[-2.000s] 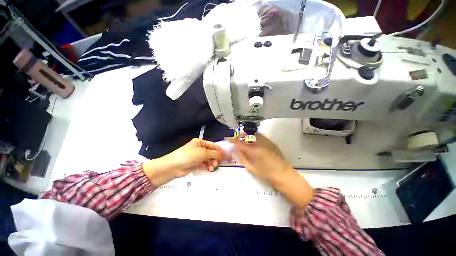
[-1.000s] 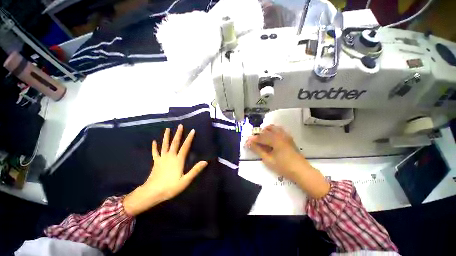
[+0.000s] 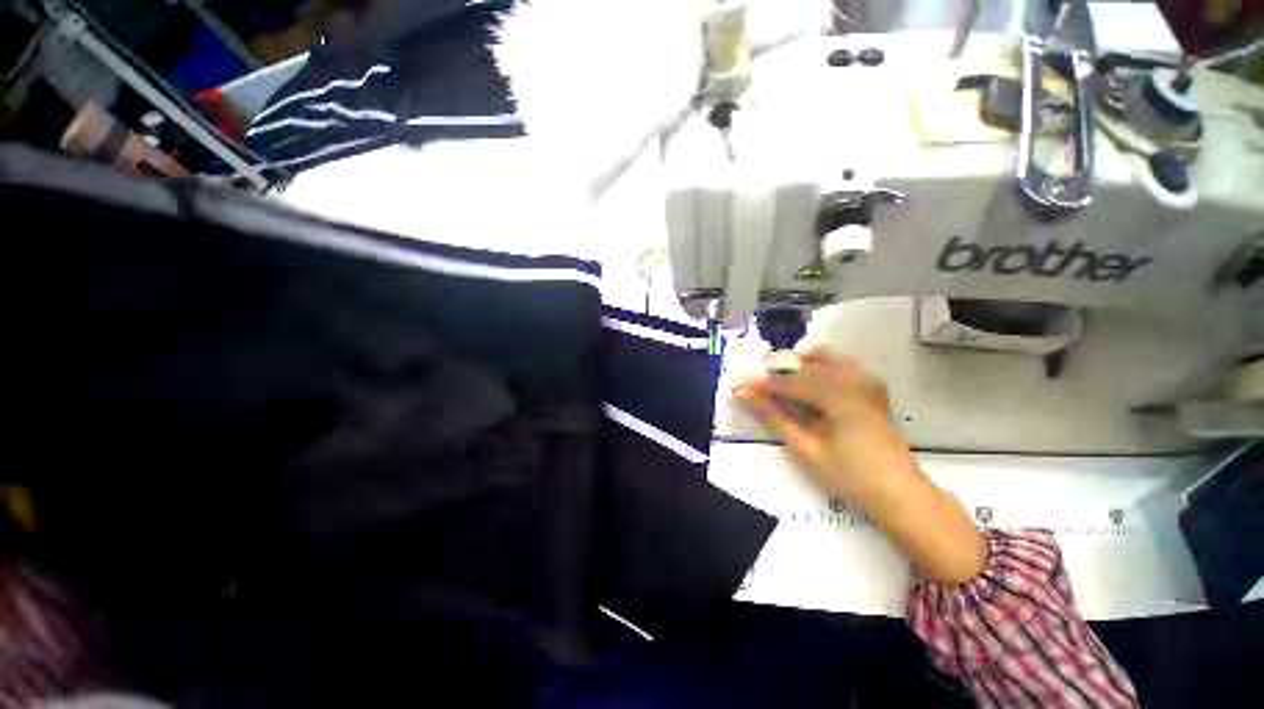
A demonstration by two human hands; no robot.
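Observation:
A large dark garment panel (image 3: 416,374) with white lines covers the left of the table and rises close to the camera at the far left. Its right edge lies just left of the needle area (image 3: 779,357) of the white "brother" sewing machine (image 3: 970,208). My right hand (image 3: 832,423) is at the presser foot, fingers bent together, slightly blurred; whether it holds something small cannot be told. My left hand is hidden behind the raised cloth; only a blurred bit of checked sleeve (image 3: 42,630) shows at the lower left edge.
A fluffy white tuft (image 3: 596,69) hangs at the machine head's left end. Behind lies a dark garment bundle (image 3: 416,69) with white lines. A pinkish tumbler (image 3: 118,143) is at the far left. A dark flat panel (image 3: 1227,526) stands at the right table end.
The left part of the dark panel has been lifted toward the camera and now hides my left hand, which lay flat on it. My right hand stays by the presser foot. The view has shifted left.

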